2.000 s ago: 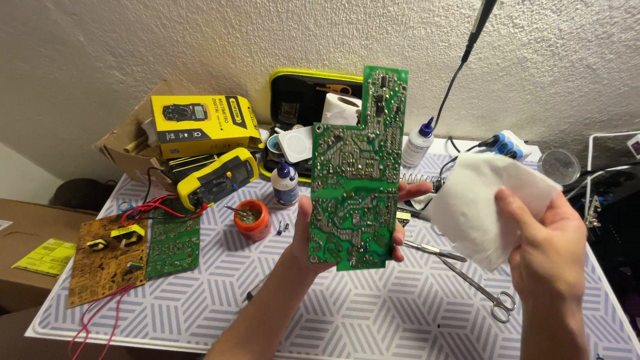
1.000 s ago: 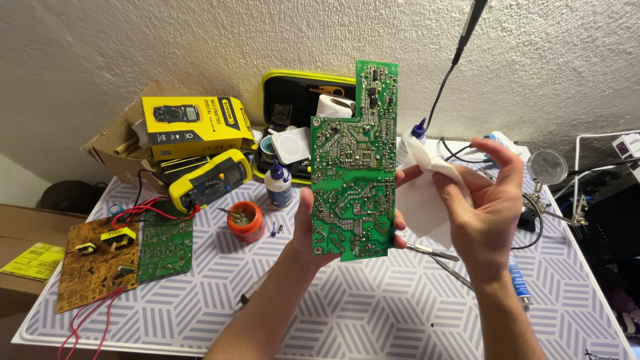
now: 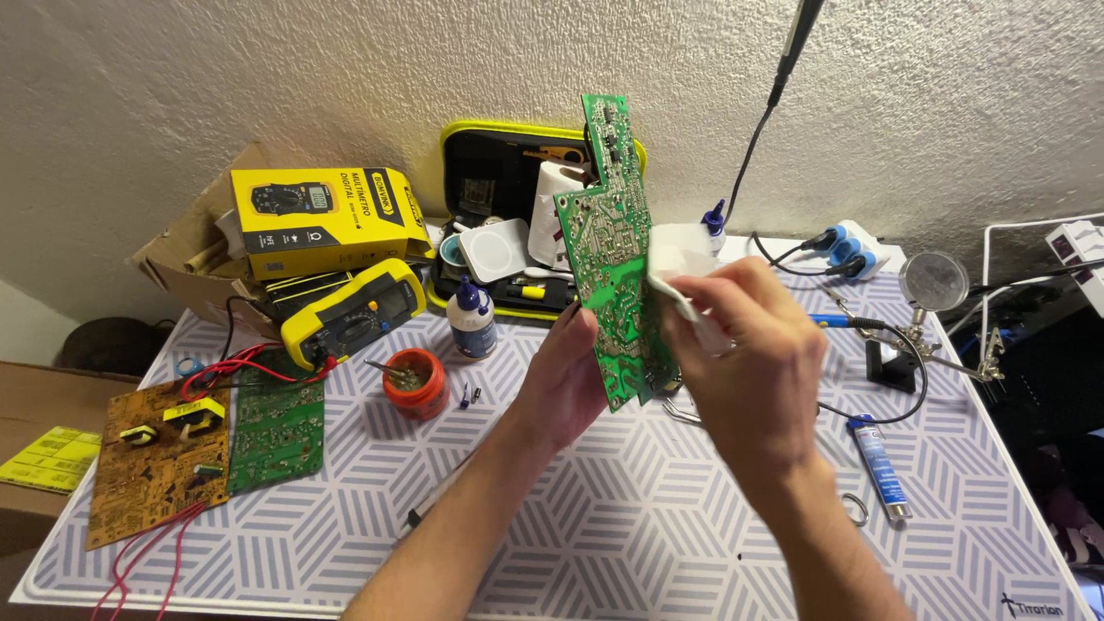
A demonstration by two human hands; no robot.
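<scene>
A green printed circuit board [image 3: 608, 259] is held up near the middle of the view, its solder side turned towards me at a slant. My left hand [image 3: 565, 375] grips its lower left edge; the fingers behind it are hidden. My right hand [image 3: 746, 336] pinches a folded white cloth or paper wipe [image 3: 681, 254] at the board's right edge. Whether the wipe presses on the board's face or its edge I cannot tell. Behind my right hand, metal scissors or forceps [image 3: 681, 412] lie partly hidden on the table.
On the left are a yellow multimeter [image 3: 354, 315], its box [image 3: 328, 216], two more boards [image 3: 159, 461] and an orange jar [image 3: 416, 384]. A white bottle [image 3: 473, 323] stands near an open case [image 3: 517, 129]. Rightward are a magnifier stand [image 3: 933, 280] and a blue tube [image 3: 881, 470].
My right hand has brought the wipe leftward to the board's right edge. The board, facing me more squarely before, has turned to a slant in my left hand.
</scene>
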